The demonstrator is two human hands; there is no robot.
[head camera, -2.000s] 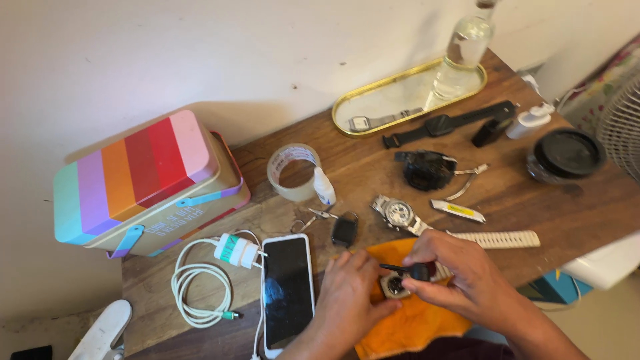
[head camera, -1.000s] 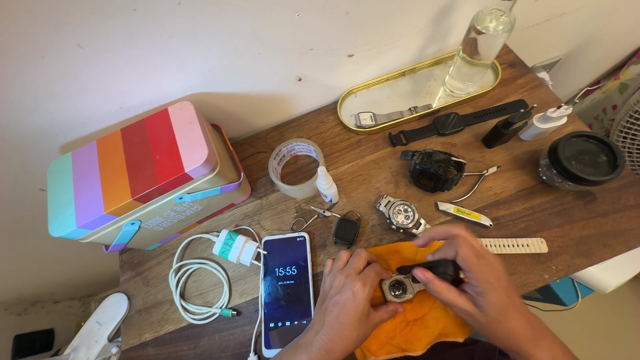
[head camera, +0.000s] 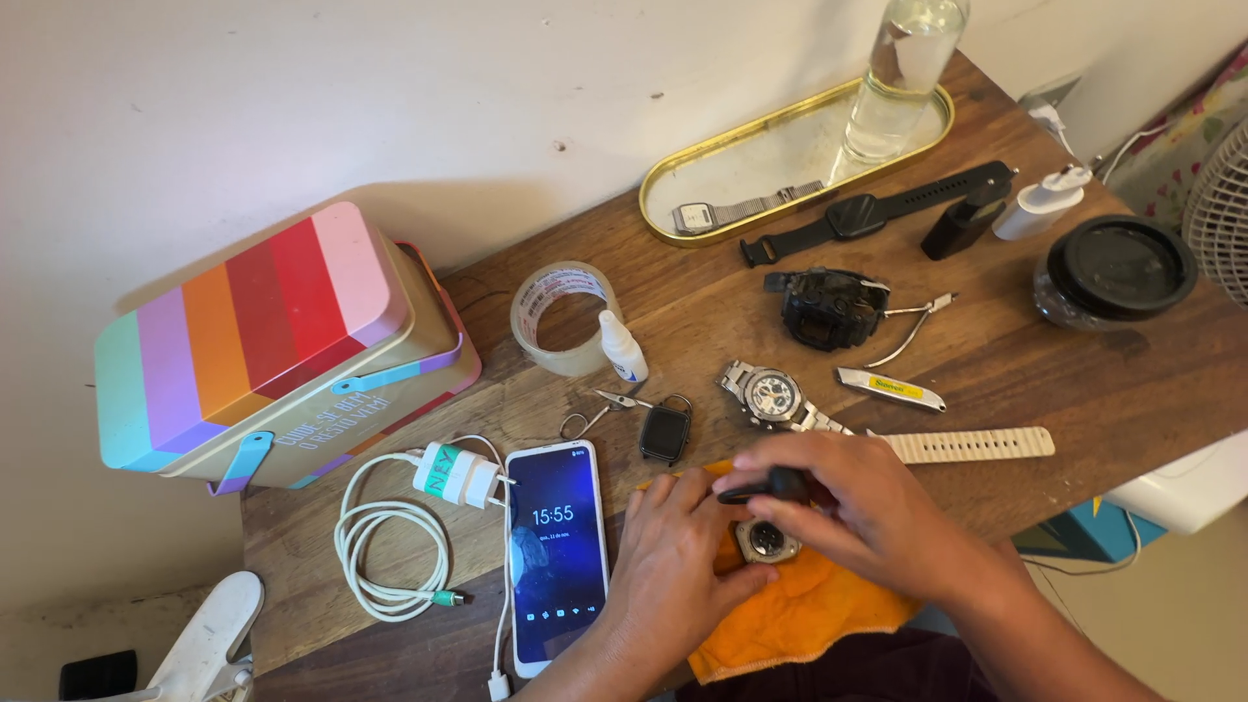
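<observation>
A watch case point(head camera: 767, 539) lies with its round dark centre facing up on an orange cloth point(head camera: 809, 609) at the table's front edge. My left hand point(head camera: 673, 556) rests on the cloth just left of the case, its thumb near the case's lower edge; whether it grips anything is not clear. In my right hand point(head camera: 858, 507) is a small black tool point(head camera: 780, 486) with a rounded body and a slim end pointing left, held above the case. A cream watch strap point(head camera: 975, 446) stretches right from behind my right hand. A steel wristwatch point(head camera: 772, 395) lies just beyond.
Left of my hands are a lit smartphone point(head camera: 556, 556), a coiled white cable point(head camera: 390, 541), small scissors point(head camera: 600, 409) and a square smartwatch point(head camera: 665, 432). Farther back stand a striped tin point(head camera: 283, 331), a tape roll point(head camera: 531, 322) and a glue bottle point(head camera: 622, 348). A utility knife point(head camera: 892, 388) and lidded jar point(head camera: 1116, 268) are right.
My right hand with the black tool has shifted slightly up and left of where it was two seconds ago, relative to the watch case. The phone's screen has lit up.
</observation>
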